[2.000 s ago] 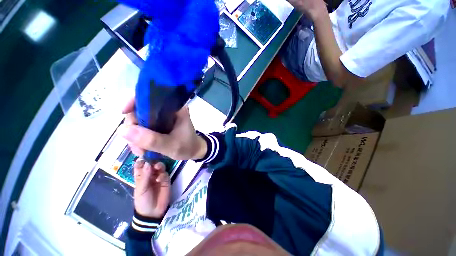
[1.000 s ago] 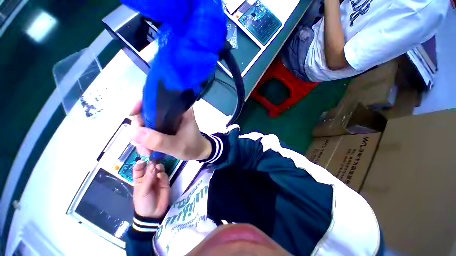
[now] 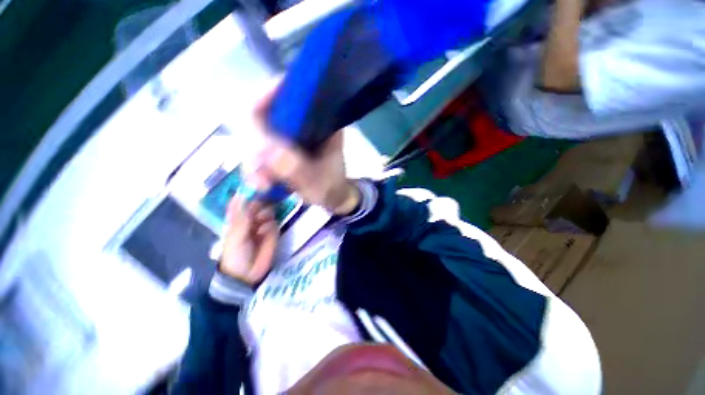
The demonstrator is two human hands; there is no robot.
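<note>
My right hand (image 3: 313, 173) grips an electric screwdriver (image 3: 332, 85) with a thick blue and black body, its tip end pointing down towards the circuit board. My left hand (image 3: 247, 241) is beside the tip, palm up, fingers curled and fingertips close to it; blur hides whether they pinch anything. The green-teal circuit board (image 3: 219, 196) shows partly behind the fingers, in a white housing (image 3: 185, 187). A smooth dark grey panel (image 3: 168, 239) lies at its lower left. The exact driver tip is hidden by the fingers.
A bright blue bunched mass (image 3: 433, 27) is behind the driver. A person in a white top (image 3: 645, 62) is at the upper right, near a red stool (image 3: 471, 135). Cardboard boxes (image 3: 541, 231) stand at right. The white bench (image 3: 69, 285) curves along the left.
The whole view has shifted and blurred, with the hands and board now higher and further right. The screwdriver's body leans more to the right. My right hand still grips it.
</note>
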